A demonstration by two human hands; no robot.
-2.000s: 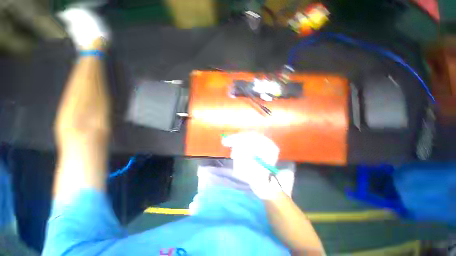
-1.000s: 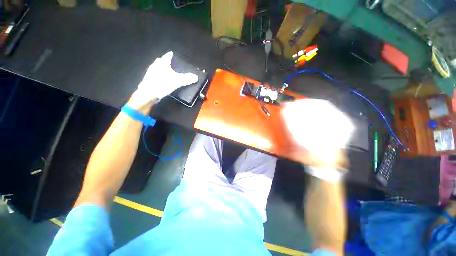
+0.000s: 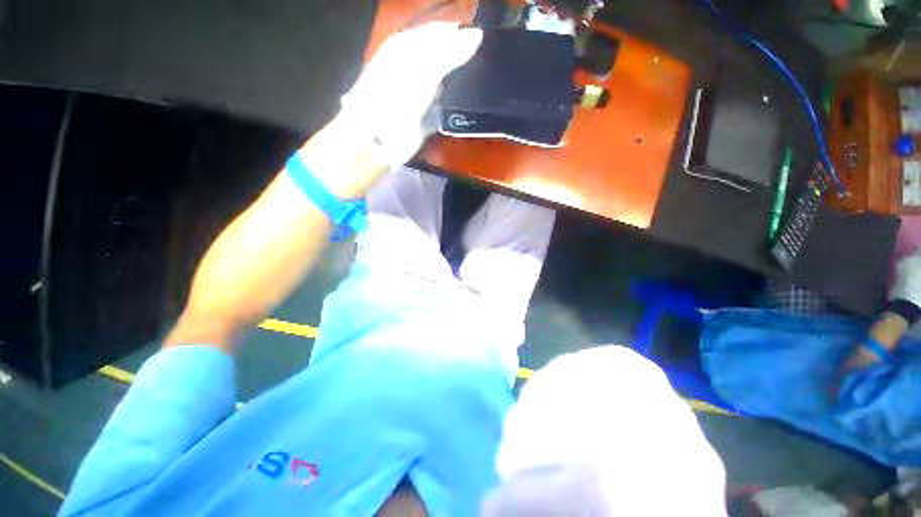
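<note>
My left hand (image 3: 409, 86), in a white glove with a blue band at the wrist, holds a black set-top box (image 3: 510, 86) by its left side. The box is over the orange-brown test jig (image 3: 616, 151), its pale lower edge towards me. The jig's connector block (image 3: 550, 18) shows partly behind the box, at the top edge. My right hand (image 3: 611, 434) is a large, overexposed white shape close to the camera at the bottom; its fingers cannot be made out. A second set-top box (image 3: 742, 136) lies on the bench right of the jig.
Right of the second box lie a green marker pen (image 3: 781, 192) and a black remote control (image 3: 803, 217). A blue cable (image 3: 783, 71) curves to the right, by an orange-brown test box (image 3: 868, 151). Another person's blue sleeve (image 3: 788, 353) is at the lower right.
My left hand has brought the box from the bench left of the jig to over the jig. My right hand has moved from the jig's right side down towards the camera.
</note>
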